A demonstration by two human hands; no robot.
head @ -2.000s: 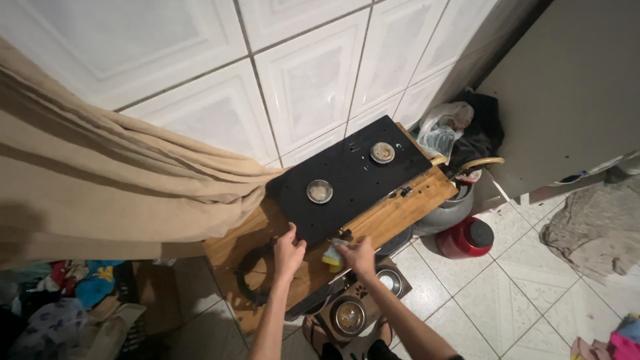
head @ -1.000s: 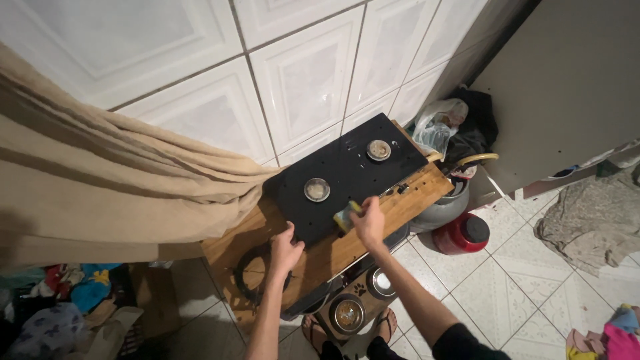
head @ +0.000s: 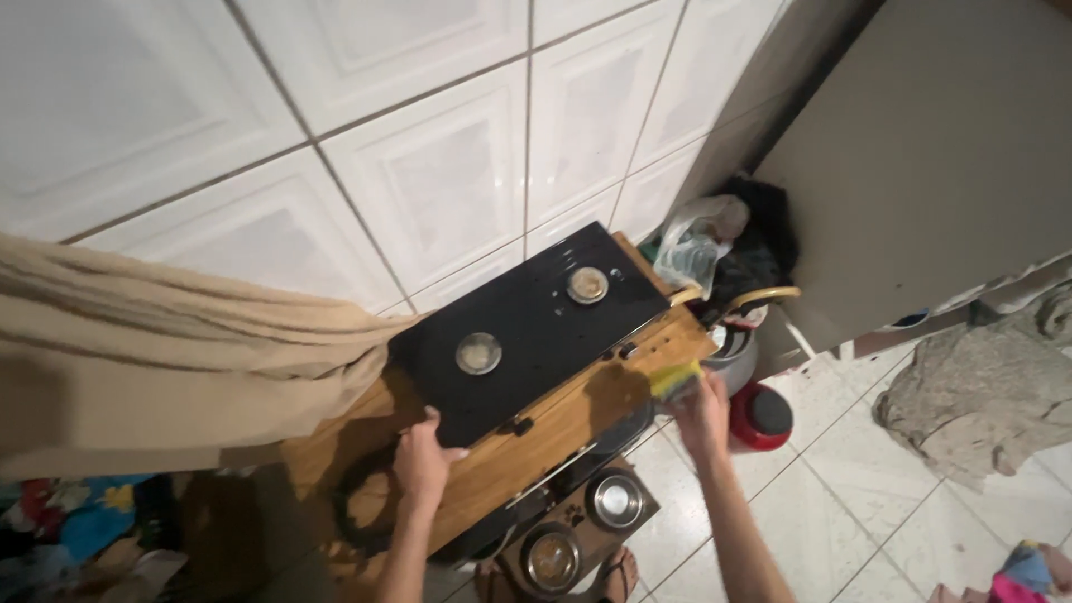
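A black two-burner cooktop (head: 536, 335) rests on a wooden table (head: 578, 410) against the tiled wall. Two round burners sit on it, one at the left (head: 478, 353) and one at the right (head: 588, 286). My left hand (head: 423, 456) is at the cooktop's near left corner, thumb and fingers apart; whether it presses on the edge is not plain. My right hand (head: 702, 406) holds a blurred yellow sponge (head: 677, 379) over the table's front right edge. Small black knobs (head: 521, 425) line the cooktop's front.
Below the table, two metal bowls (head: 553, 563) sit in a stand by my feet. A red container with a dark lid (head: 760, 417), a metal pot (head: 737, 356) and bags (head: 699, 243) are at the right. A beige curtain (head: 184, 360) hangs at the left; cloth (head: 980, 402) lies on the floor.
My right hand has moved with the sponge from the cooktop's front edge to the right, out to the table's front right edge. My left hand remains at the near left corner.
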